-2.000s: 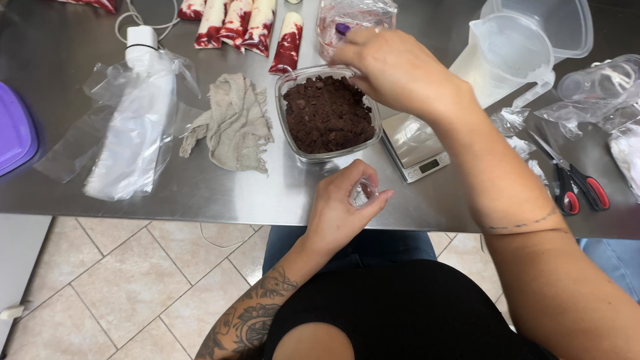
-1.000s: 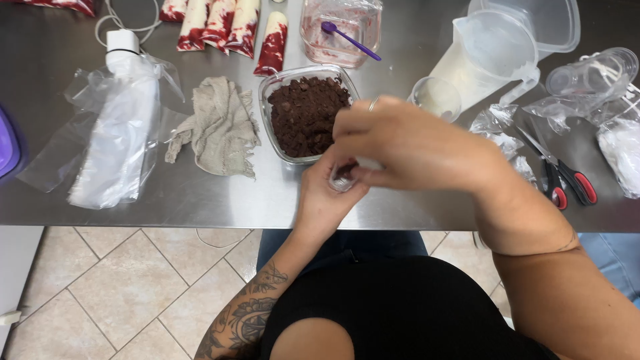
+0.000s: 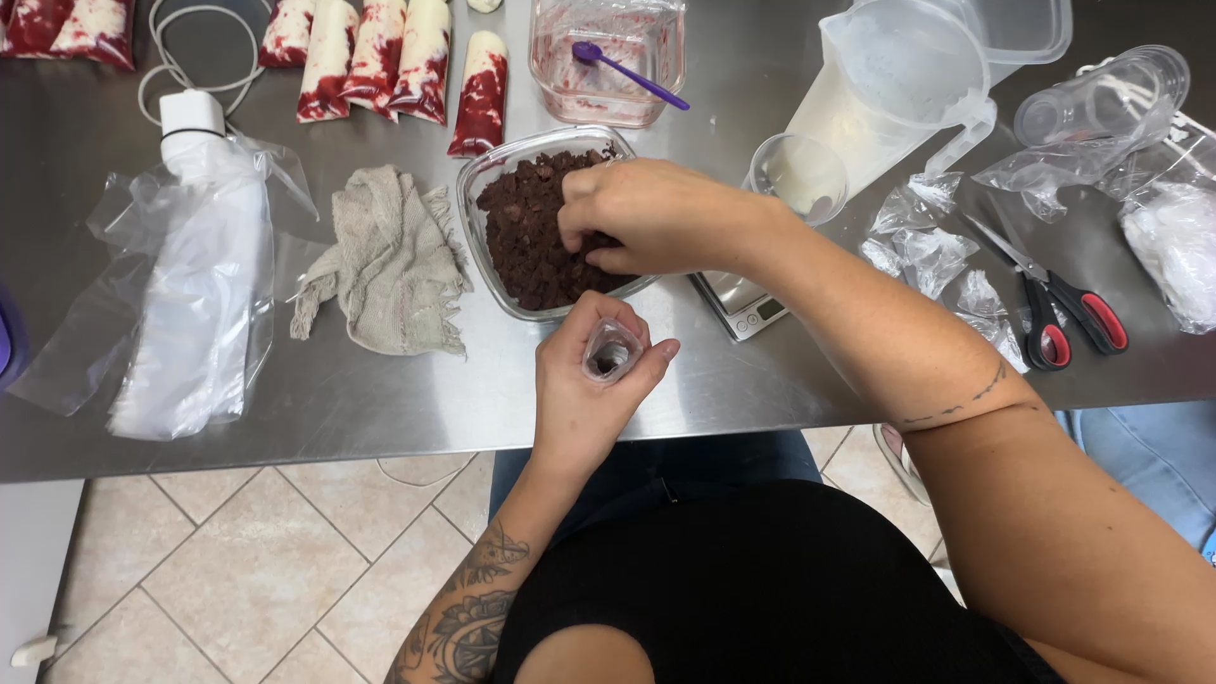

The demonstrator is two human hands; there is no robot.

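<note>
My left hand (image 3: 589, 380) is wrapped around a narrow clear plastic bag (image 3: 611, 351), its mouth held open upward, with something dark inside. My right hand (image 3: 632, 214) reaches into a glass dish (image 3: 475, 249) of dark brown cake crumbs (image 3: 532, 228), fingertips down among them; whether it pinches any is hidden. Behind the dish is a red-smeared glass container (image 3: 608, 85) with a purple plastic spoon (image 3: 635, 78) across it. A filled bag of white and red cream (image 3: 478, 95) lies at its left. Partly under my right forearm is a digital kitchen scale (image 3: 746, 309).
On the steel table (image 3: 399, 408) at left are a grey cloth (image 3: 385, 266), a bundle of clear plastic bags (image 3: 204, 294) and a cable (image 3: 204, 47). At right stand a plastic measuring jug (image 3: 883, 95), a clear cup (image 3: 800, 176), black-and-red scissors (image 3: 1054, 294) and crumpled plastic. Another person's jeans (image 3: 1149, 465) show beyond the edge.
My right hand went from the container behind the dish to the bag in my left hand, then onto the crumbs. The purple spoon now lies across that container.
</note>
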